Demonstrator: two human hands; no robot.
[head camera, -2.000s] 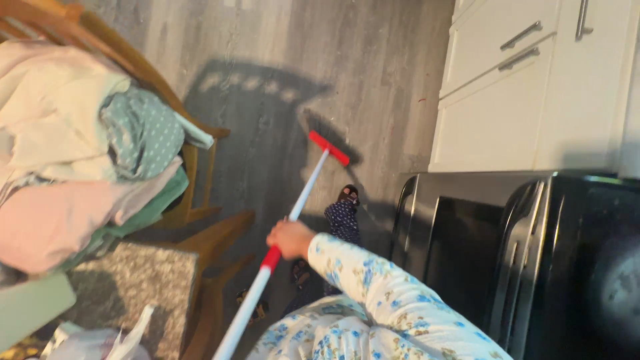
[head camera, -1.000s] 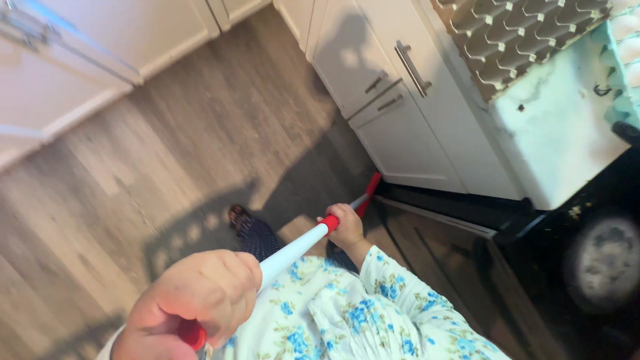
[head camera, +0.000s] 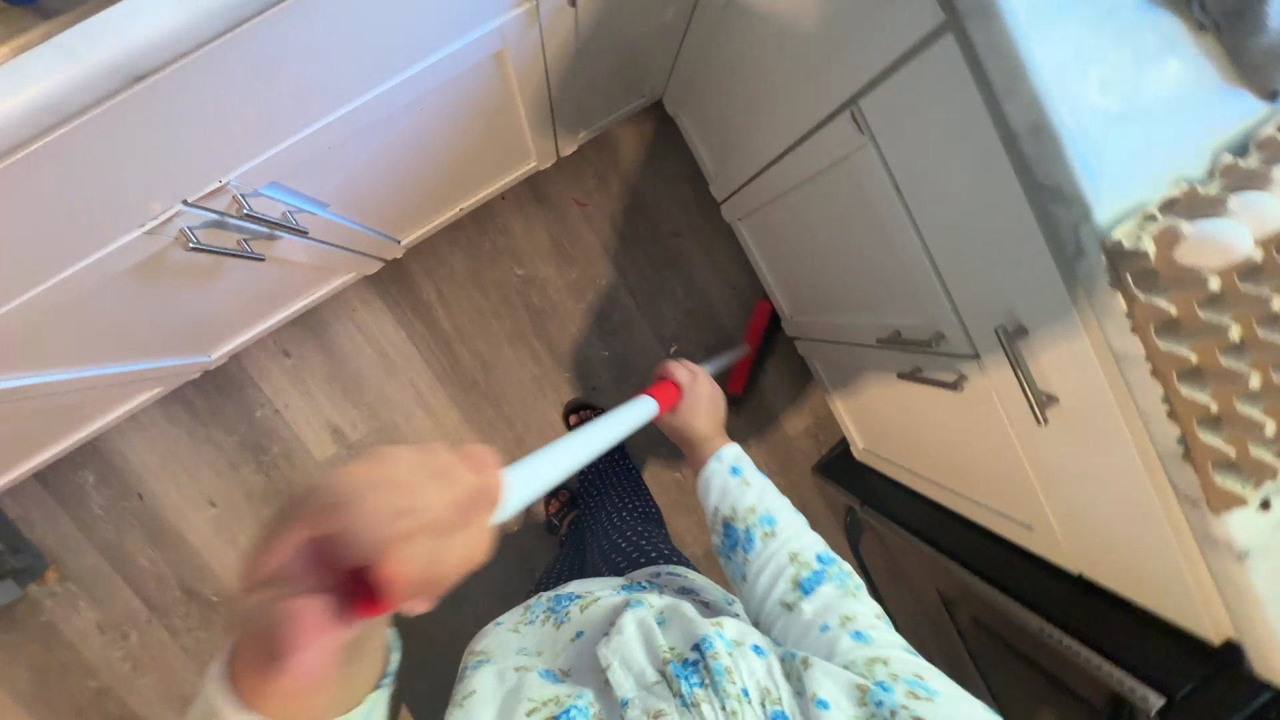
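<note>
A broom with a white pole (head camera: 575, 455) and a red head (head camera: 750, 347) runs across the view, its head on the wood-look floor beside the right-hand cabinets. My left hand (head camera: 375, 560), blurred and close to the camera, is closed around the top end of the pole, where some red shows. Farther down, my right hand (head camera: 692, 405) grips the pole at its red collar. The bristles are mostly hidden in shadow. Below the pole are my dark dotted trousers (head camera: 620, 510) and sandals.
White cabinets (head camera: 450, 130) with metal handles line the far left, and more cabinets (head camera: 830, 220) stand at the right, meeting them near a corner. An egg carton tray (head camera: 1200, 340) holding some eggs lies on the right counter. A black oven (head camera: 960, 600) is at lower right. Small debris dots the floor.
The view has swung from the chair and oven to the cabinet corner. Both hands now hold the pole, where only one was seen on it two seconds ago. The broom head has left the oven's edge.
</note>
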